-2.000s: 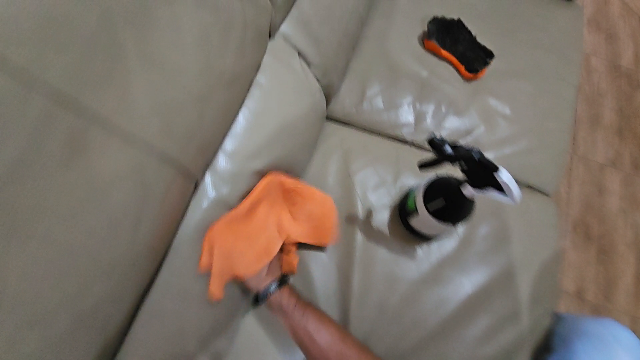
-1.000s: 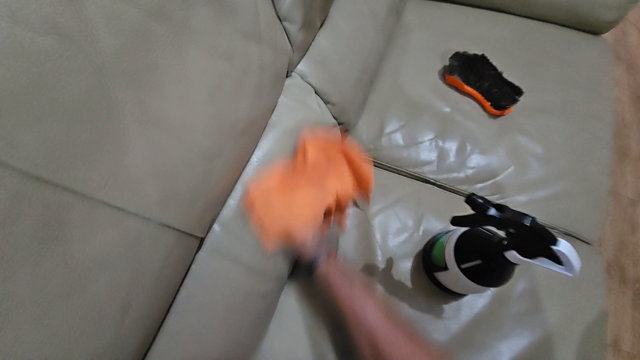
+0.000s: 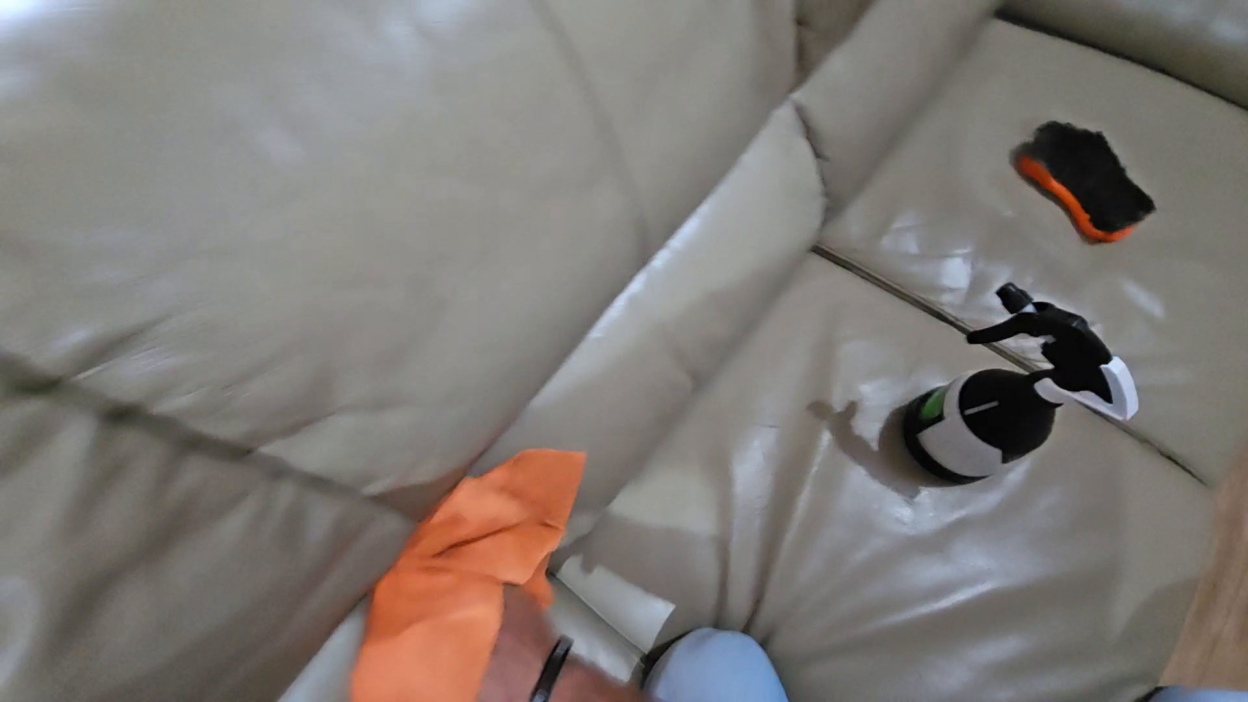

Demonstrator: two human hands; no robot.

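Observation:
My right hand (image 3: pixel 522 639), with a dark band at the wrist, holds an orange cloth (image 3: pixel 468 575) at the bottom, left of centre. The cloth lies against the long padded roll of a grey-beige leather sofa (image 3: pixel 663 322), where the backrest meets the seat, and hides most of my fingers. To the right, a black spray bottle (image 3: pixel 1004 419) with a white and green label and a black and white trigger head stands on the seat cushion. Farther back on the seat lies a brush (image 3: pixel 1087 180) with black bristles and an orange body. My left hand is out of view.
The sofa's tall backrest (image 3: pixel 341 195) fills the left side. A seam (image 3: pixel 936 307) between two seat cushions runs behind the spray bottle. A knee in light blue cloth (image 3: pixel 717 668) shows at the bottom edge. Wooden flooring (image 3: pixel 1214 595) is at the lower right.
My right hand and the orange cloth have moved down along the padded roll, toward the near end. The spray bottle and the brush stay in place on the seat. The view has shifted.

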